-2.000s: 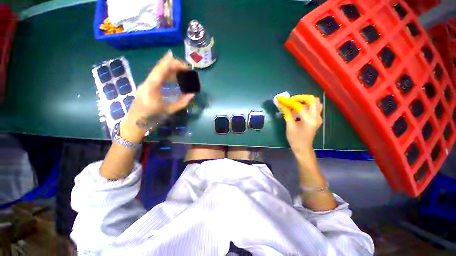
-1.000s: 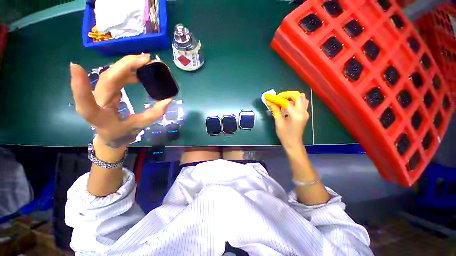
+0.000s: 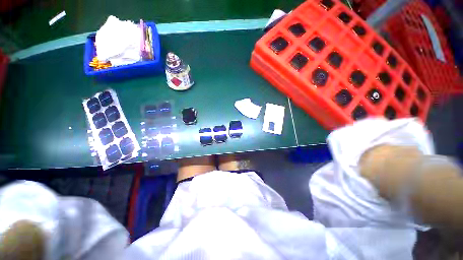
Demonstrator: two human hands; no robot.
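Three dark watch units (image 3: 220, 134) lie in a row near the bench's front edge. A fourth watch unit (image 3: 189, 116) lies alone to their upper left. A white cloth piece (image 3: 248, 108) and a white card (image 3: 273, 119) with a dark mark lie to the right. The white-backed film sheet (image 3: 110, 129) and the clear film sheet (image 3: 159, 130) lie on the left. Both hands are out of the picture. Only blurred forearms and white sleeves show at the lower left and lower right edges.
A large red tray (image 3: 304, 91) of black units stands at the right, with more red trays behind. A blue bin (image 3: 123, 69) with white cloths and orange bits stands at the back left. A clear bottle (image 3: 178, 74) with a red diamond label stands beside it.
The unit my left hand held now lies on the bench. The white cloth has left my right hand and lies on the bench. Both hands have moved out of view, and the view has shifted.
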